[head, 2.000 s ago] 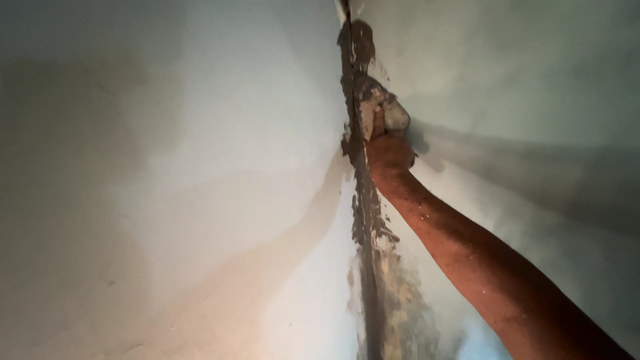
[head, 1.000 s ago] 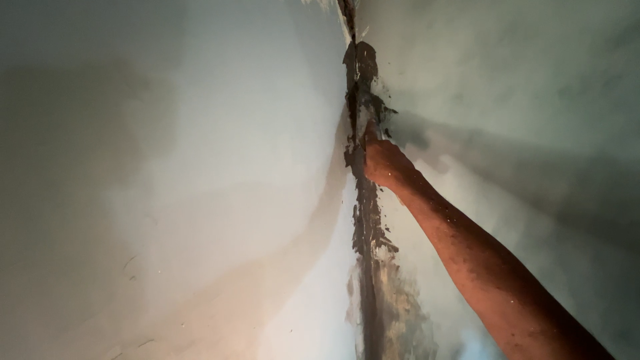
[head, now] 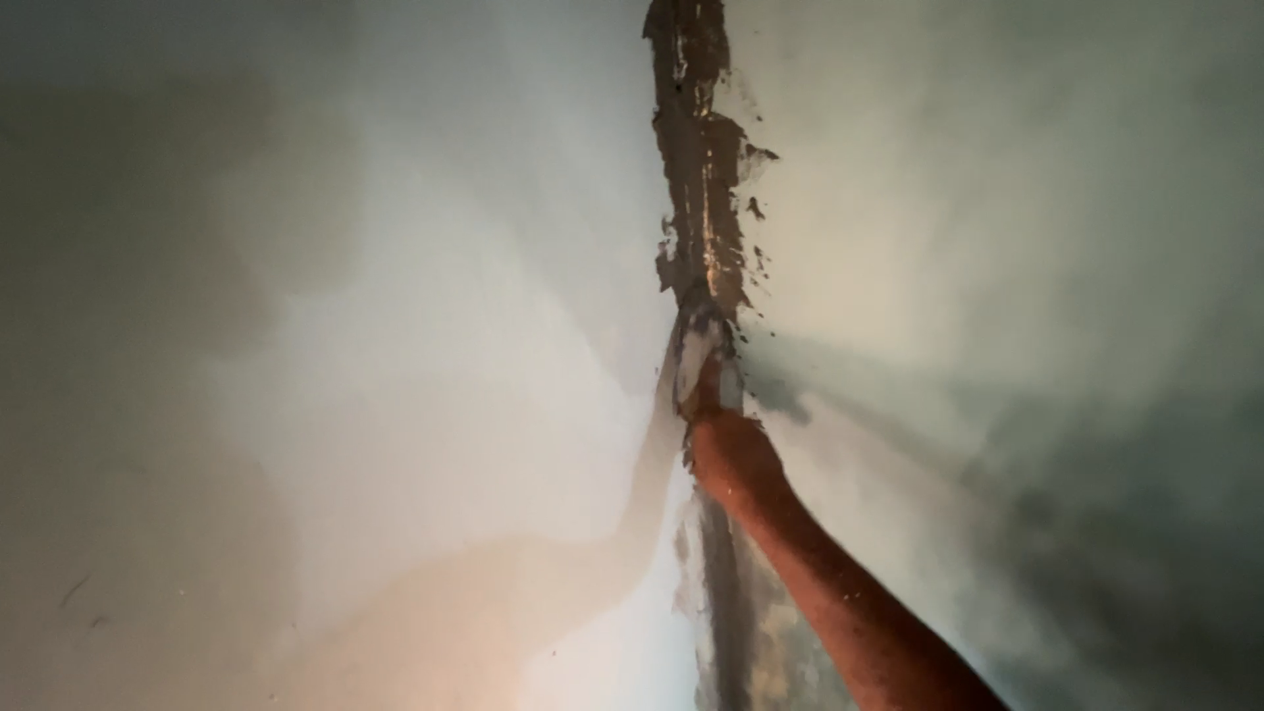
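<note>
My right hand (head: 733, 449) reaches up from the lower right and grips a trowel (head: 703, 355), whose blade is smeared with dark mortar. The blade lies against the inside corner where two walls meet. A rough strip of dark brown mortar (head: 699, 158) runs up the corner above the trowel, with ragged edges and a few pale streaks. Below my hand the corner (head: 726, 592) is dark and bare, with worn, patchy plaster to its right. My left hand is out of the picture.
A pale, smooth wall (head: 444, 346) fills the left side, with the shadow of an arm across its lower part. The right wall (head: 889, 247) is greenish grey, with another shadow and dark blotches. Small mortar splashes dot it beside the strip.
My right hand with the trowel has moved down the corner, leaving more of the mortar strip in sight above it. The view has shifted somewhat.
</note>
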